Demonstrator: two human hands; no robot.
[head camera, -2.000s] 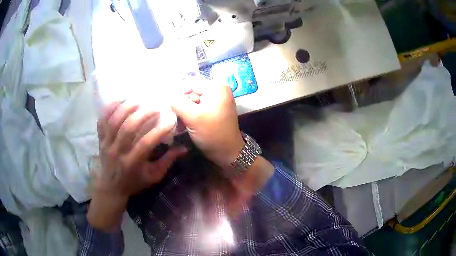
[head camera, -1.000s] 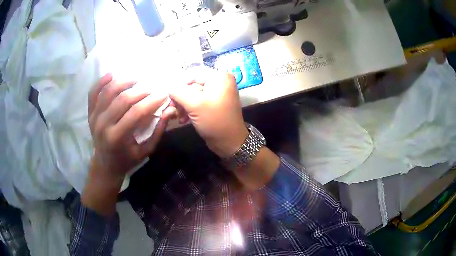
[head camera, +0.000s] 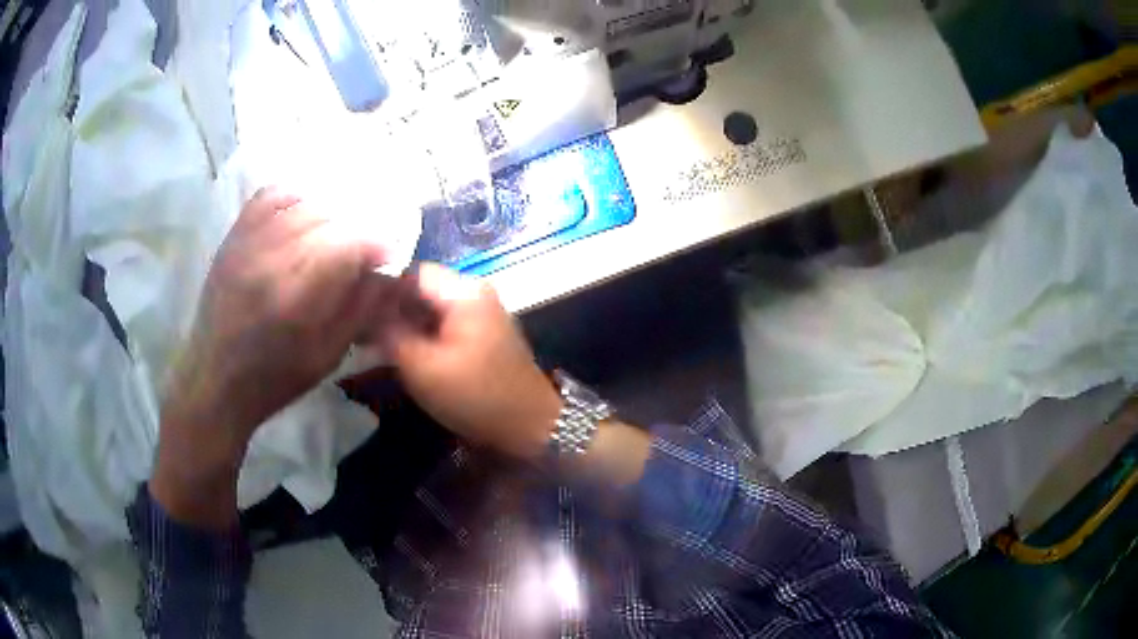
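White cloth (head camera: 331, 206) lies glared out at the left of the sewing area, and a flap of it hangs below my left hand. My left hand (head camera: 281, 300) is blurred, its fingers bent over the cloth's near edge. My right hand (head camera: 468, 362), with a metal watch at the wrist, has its fingertips together against my left fingers at the cloth edge. What lies between the fingertips is hidden by blur. The blue plate (head camera: 608, 187) and the presser foot area (head camera: 477, 210) show beyond my hands.
The machine head (head camera: 549, 106) stands at the top, with a blue-grey bar (head camera: 343, 56). The cream machine table (head camera: 861, 112) reaches right. White cloth heaps (head camera: 75, 312) lie left. A gathered white piece (head camera: 948, 337) lies right, near a yellow bar (head camera: 1061, 94).
Both hands have moved left and toward me, away from the presser foot. The blue plate and foot area are now uncovered. A white flap now shows below my left hand.
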